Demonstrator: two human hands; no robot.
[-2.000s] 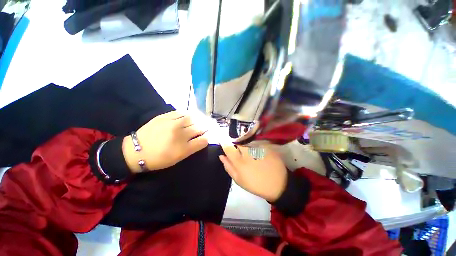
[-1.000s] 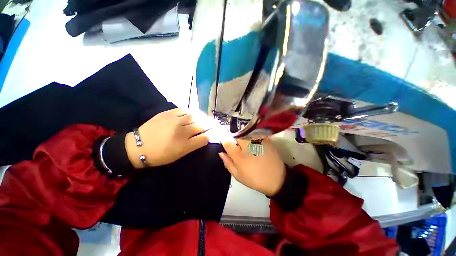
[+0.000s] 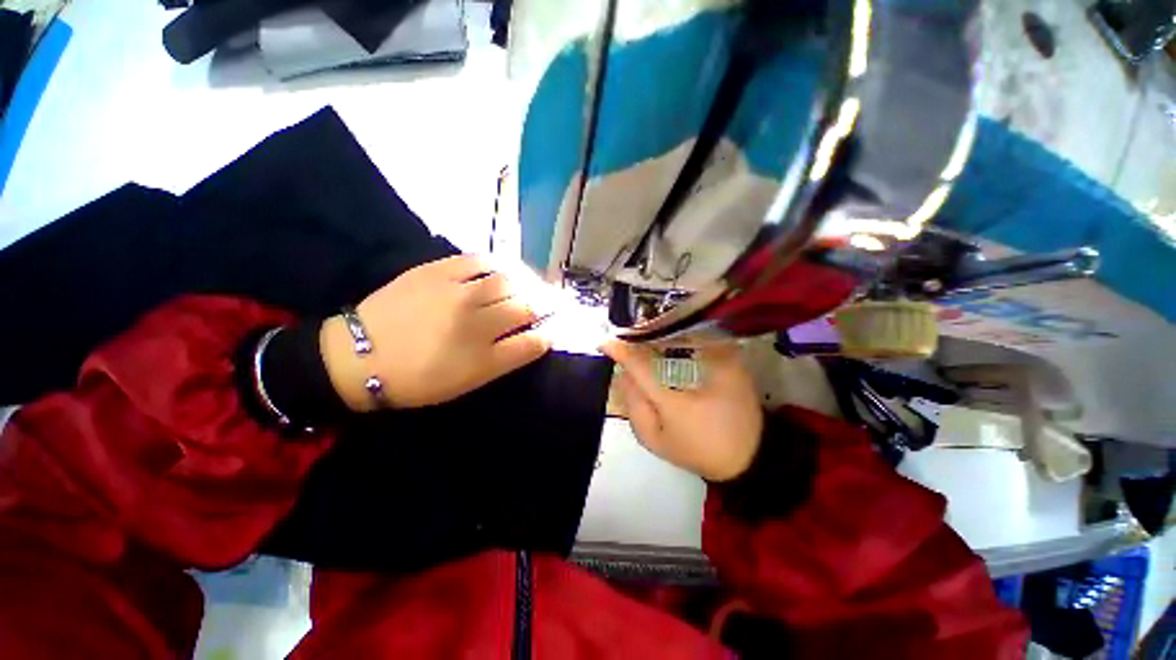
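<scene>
A large black garment panel (image 3: 258,245) lies on the white table and hangs down to my lap. My left hand (image 3: 432,331) lies flat on the panel, its fingertips left of the needle area. My right hand (image 3: 690,406) is right of the needle area, its fingertips at the panel's right edge beside the presser foot (image 3: 624,304). Bright lamp glare hides the needle and the fingertips. I cannot tell whether my right fingers pinch the cloth. The sewing machine (image 3: 722,194) stands just beyond my hands.
More black pieces with a grey-white underside (image 3: 368,36) lie at the back left. Black scissor handles (image 3: 883,406) and a phone (image 3: 813,338) lie right of my right hand under the machine arm. A blue basket (image 3: 1096,600) is below the table at right. A ruler strip (image 3: 645,567) runs along the front edge.
My right hand has shifted slightly right, its fingers more spread from the needle area. The panel and my left hand appear slightly higher in view. The shiny round part looks larger and further right.
</scene>
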